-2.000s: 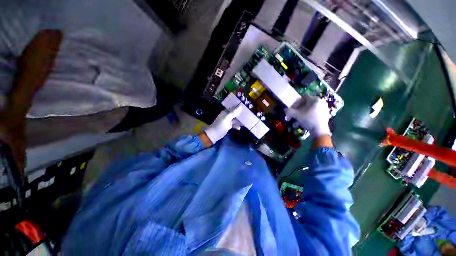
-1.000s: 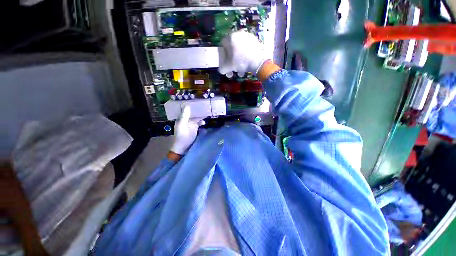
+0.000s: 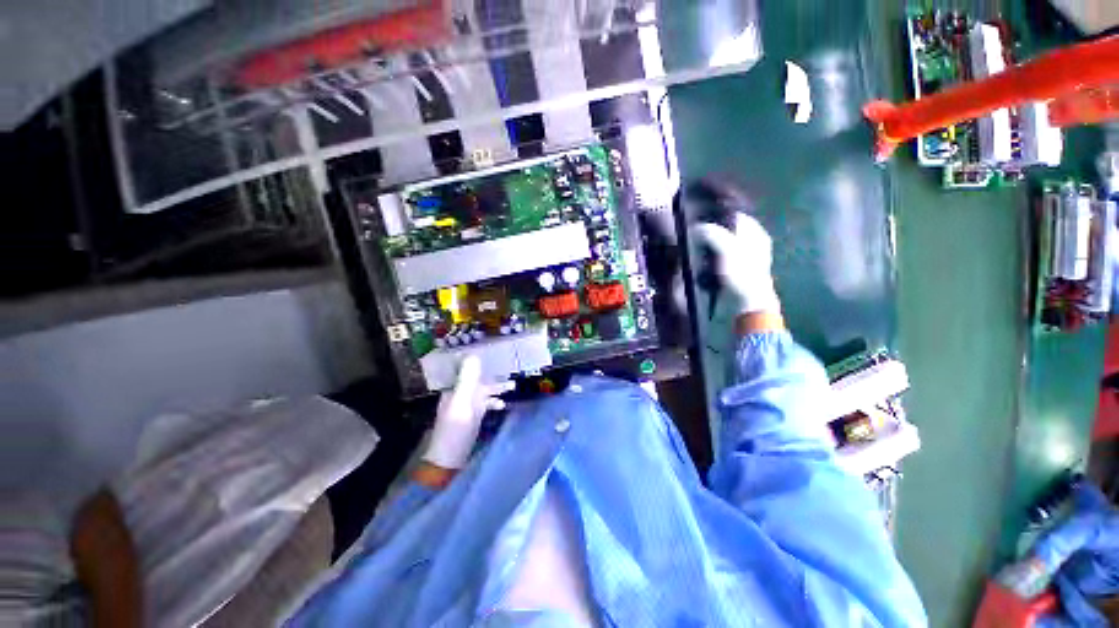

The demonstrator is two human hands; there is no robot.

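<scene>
A green power supply board (image 3: 515, 196) lies in the black fixture tray (image 3: 650, 325) in front of me. It has two long pale heatsinks, red-orange coils and a yellow part. My gloved left hand (image 3: 461, 415) rests with its fingertips at the near heatsink (image 3: 485, 359); it does not hold the board up. My gloved right hand (image 3: 744, 264) is on the green bench right of the tray, at a small black object (image 3: 715, 202), perhaps a scanner. Whether its fingers grip the object is unclear.
A clear cover (image 3: 405, 141) with flat grey cables is beyond the tray. Another board (image 3: 869, 411) lies on the green bench (image 3: 785, 160) by my right sleeve. More boards (image 3: 1077, 258) and a red-orange bar (image 3: 982, 98) are at far right. People's sleeves show at lower left and lower right.
My right hand has moved off the board to the black object on the bench. The board now lies fully visible in the tray. My left hand stays at the near heatsink. The view has shifted.
</scene>
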